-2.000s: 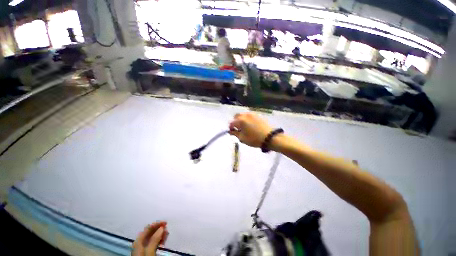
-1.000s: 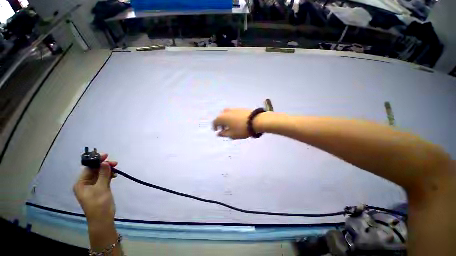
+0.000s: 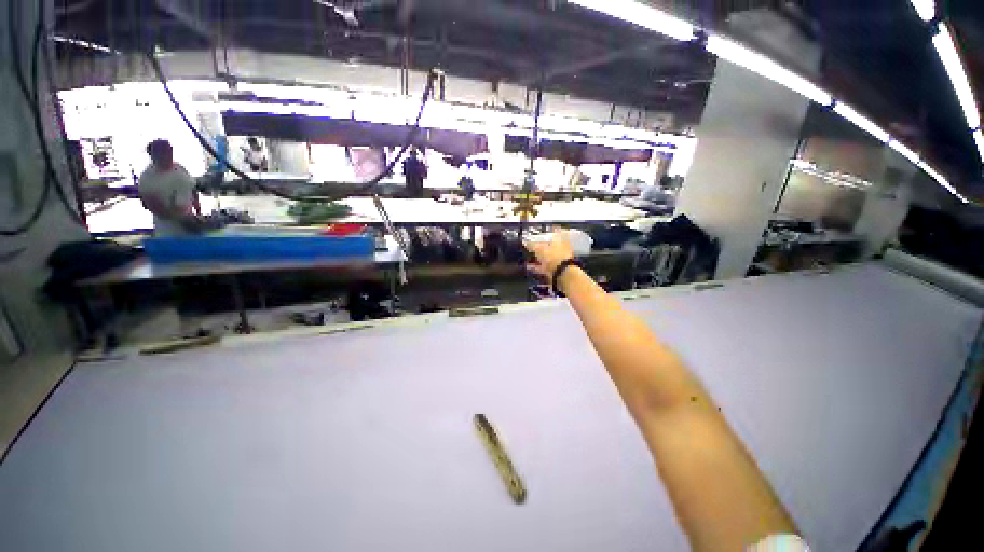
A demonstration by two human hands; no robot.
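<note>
My right hand (image 3: 552,257) is stretched out forward above the far edge of the table, with a dark bead bracelet on the wrist. It is small and blurred, and I cannot tell whether its fingers hold anything. A hanging cord with a yellow piece (image 3: 527,203) shows just above the hand; contact is unclear. My left hand is out of the picture. The white paper marker (image 3: 324,431) covers the long table. A yellow-brown cutting weight (image 3: 500,458) lies loose on it, left of my forearm. The black plug and the cutting machine's body are not visible.
More weights (image 3: 473,312) lie along the far table edge. Behind stands another table with a bright blue roll (image 3: 259,249). A person (image 3: 169,189) stands behind it at the left. A black cable (image 3: 313,197) hangs in a loop overhead. A pillar (image 3: 745,151) stands at the right.
The view has risen and turned right. My right hand has moved from low over the paper to stretched out and raised. My left hand with the plug, and the machine, have left the picture.
</note>
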